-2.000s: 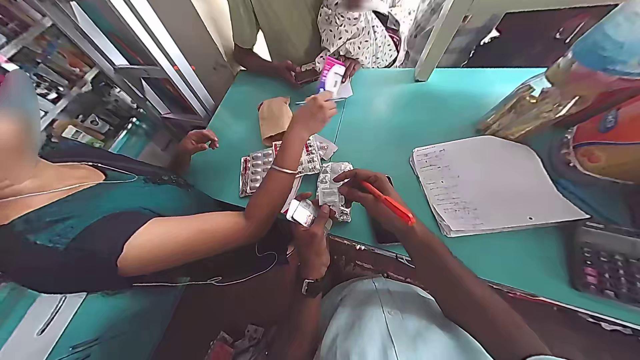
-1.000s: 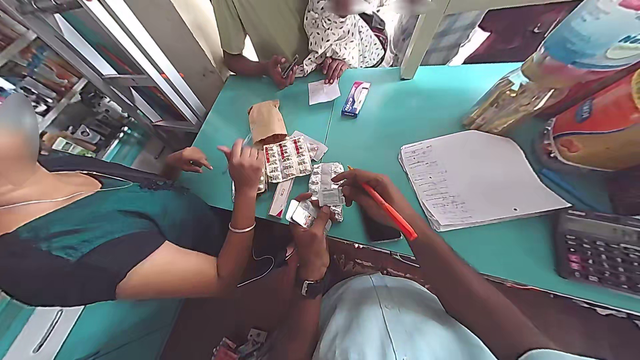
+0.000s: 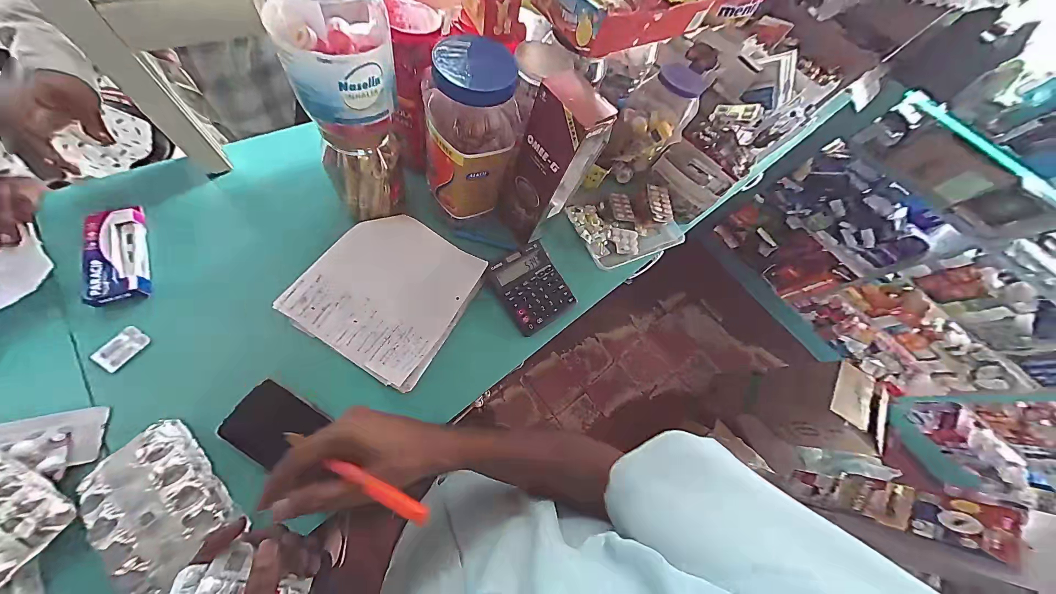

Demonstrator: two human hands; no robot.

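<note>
An orange pen is tucked in my right hand, which is slightly blurred beside a dark phone on the green counter. Below it, at the bottom edge, my left hand holds a silver blister pack, partly cut off by the frame. A larger foil blister sheet lies just left of my hands, with more blister packs at the far left. Farther up lie a small white blister strip and a Paracip box.
Written papers lie mid-counter, beside a calculator. Plastic jars and a dark carton stand behind. A tray of blister packs sits at the counter's right edge. Another person's hands are at upper left. Stocked shelves line the right.
The view has swung far to the right; the person on the left is out of view. A small white blister strip now lies on the counter below the Paracip box.
</note>
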